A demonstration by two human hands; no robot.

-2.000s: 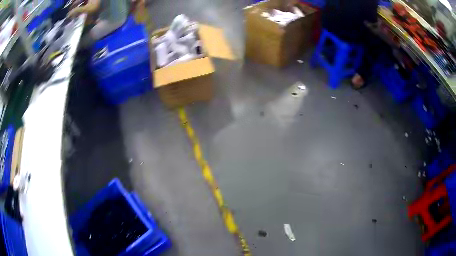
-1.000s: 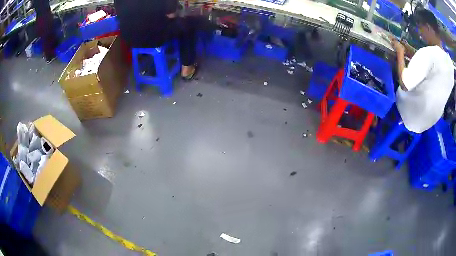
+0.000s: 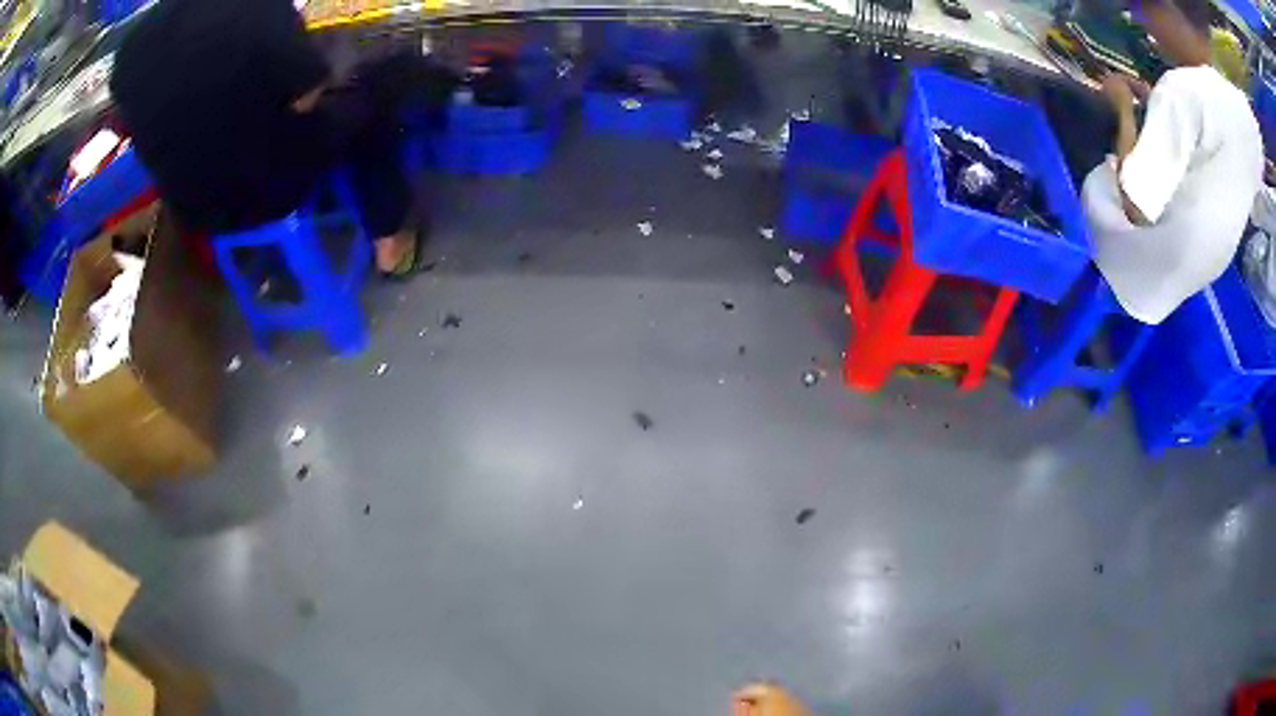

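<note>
A small patch of skin shows at the bottom edge, right of centre. It looks like part of my right hand (image 3: pixel 767 701), mostly cut off, so its grip cannot be told. My left hand is out of the picture. Grey floor (image 3: pixel 490 560) with small scraps lies in front of me. An open cardboard carton (image 3: pixel 129 688) with white-wrapped pieces and a dark piece is cut off at the lower left.
Another open carton (image 3: pixel 168 420) holds white material. A person in black (image 3: pixel 217 112) sits on a blue stool (image 3: pixel 315 287). A blue bin (image 3: pixel 1001 249) with dark parts stands on a red stool (image 3: pixel 882 329). A person in white (image 3: pixel 1189 182) sits beside it, near stacked blue bins (image 3: pixel 1189 385).
The view has swung right from the white bench and yellow line, then tilted down a little. The cartons have shifted left in the picture. A patch of skin has appeared at the bottom edge.
</note>
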